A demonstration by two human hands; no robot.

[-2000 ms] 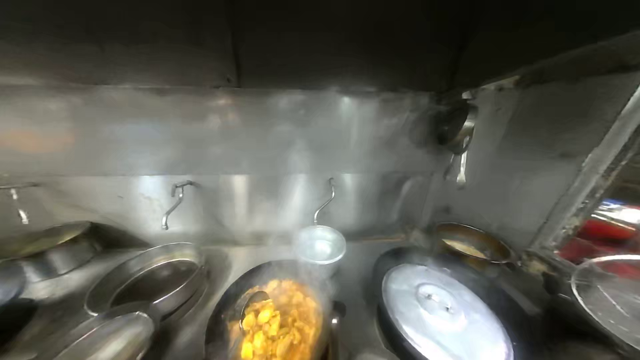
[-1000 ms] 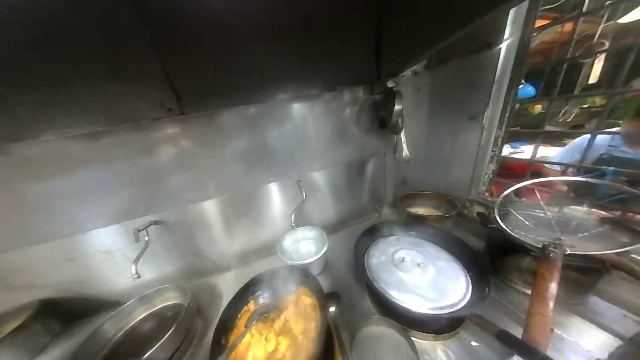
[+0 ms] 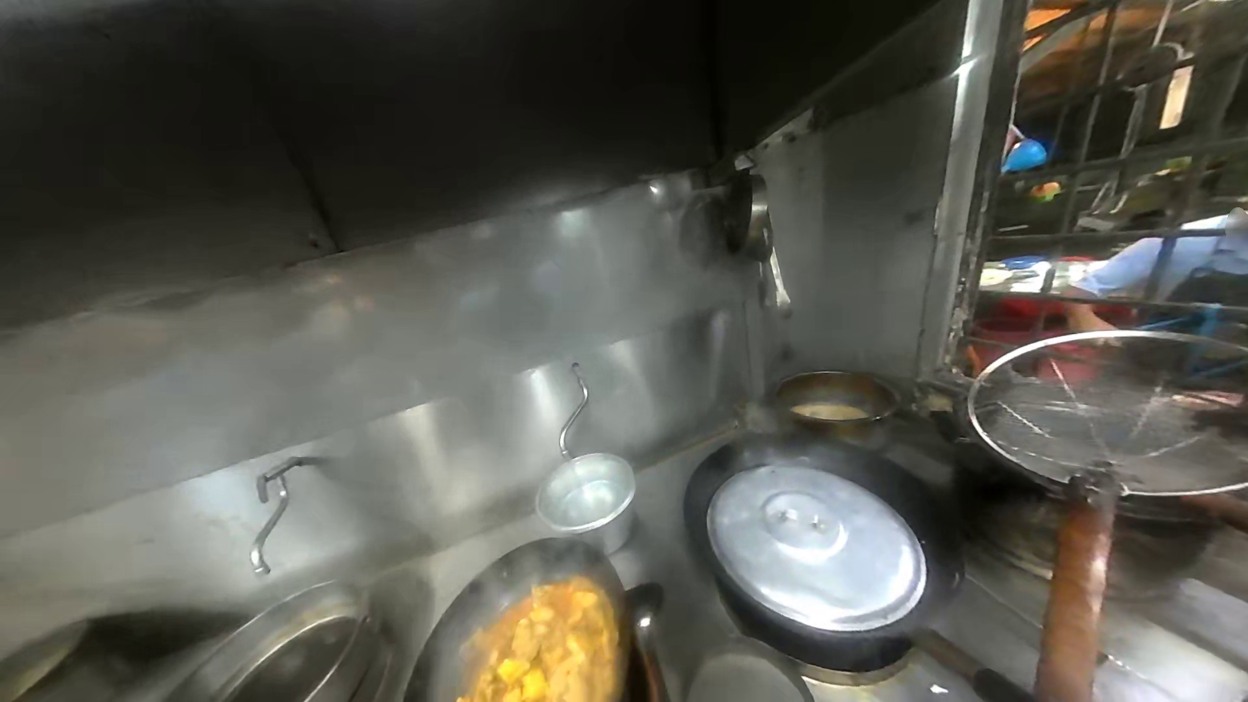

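Neither of my hands shows in the head view. At the bottom centre a dark wok (image 3: 458,624) is tilted, with yellow-orange food pieces (image 3: 546,648) in it; what holds it is out of view. Behind it a metal pot of water (image 3: 585,493) stands under a curved wall faucet (image 3: 573,414). A ladle (image 3: 645,624) lies at the wok's right side. To the right, a round aluminium lid (image 3: 817,546) covers most of a second black wok (image 3: 721,478) with a handle towards me.
A wire strainer (image 3: 1111,336) with a wooden handle rests over a pan at the right. Behind the lidded wok is a brown pan (image 3: 837,380). Metal pans (image 3: 283,624) stand lower left; another faucet (image 3: 276,507) is above them. Beyond a barred window (image 3: 1082,234) is a person's arm.
The view has turned right, bringing the barred window and the strainer's handle into sight. The food wok is now tilted, and the ladle that was seen in the food no longer shows there.
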